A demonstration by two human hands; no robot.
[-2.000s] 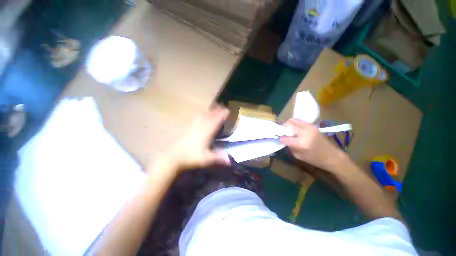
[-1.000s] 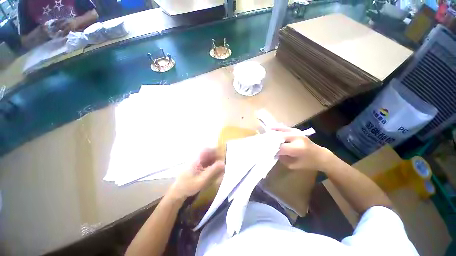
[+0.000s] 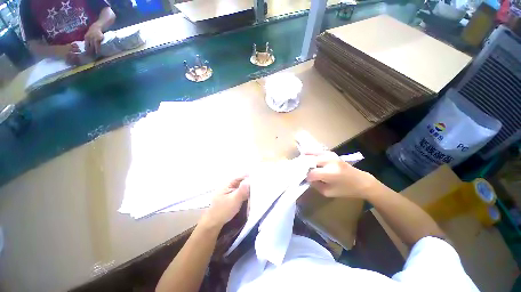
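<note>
Loose white paper (image 3: 274, 199) hangs in folds between my hands at the bench's front edge, its lower ends over my lap. My left hand (image 3: 227, 199) grips its left side with thumb and fingers. My right hand (image 3: 331, 175) grips its upper right part, and a narrow rolled end sticks out past the fingers. A stack of white wrapping paper (image 3: 177, 159) lies on the bench to the left. A white wrapped piece (image 3: 283, 92) stands on the bench beyond my hands.
Metal pieces (image 3: 198, 71) with upright prongs sit on the green conveyor belt (image 3: 114, 97). Cardboard sheets (image 3: 394, 54) are stacked at back right. A printed sack (image 3: 443, 137) and yellow tape rolls (image 3: 468, 201) are at right. A person (image 3: 68, 28) handles white paper across the belt.
My left hand has closed on the white paper, and the yellow-brown sheet seen behind the paper is no longer visible there. The metal pieces have shifted right along the belt.
</note>
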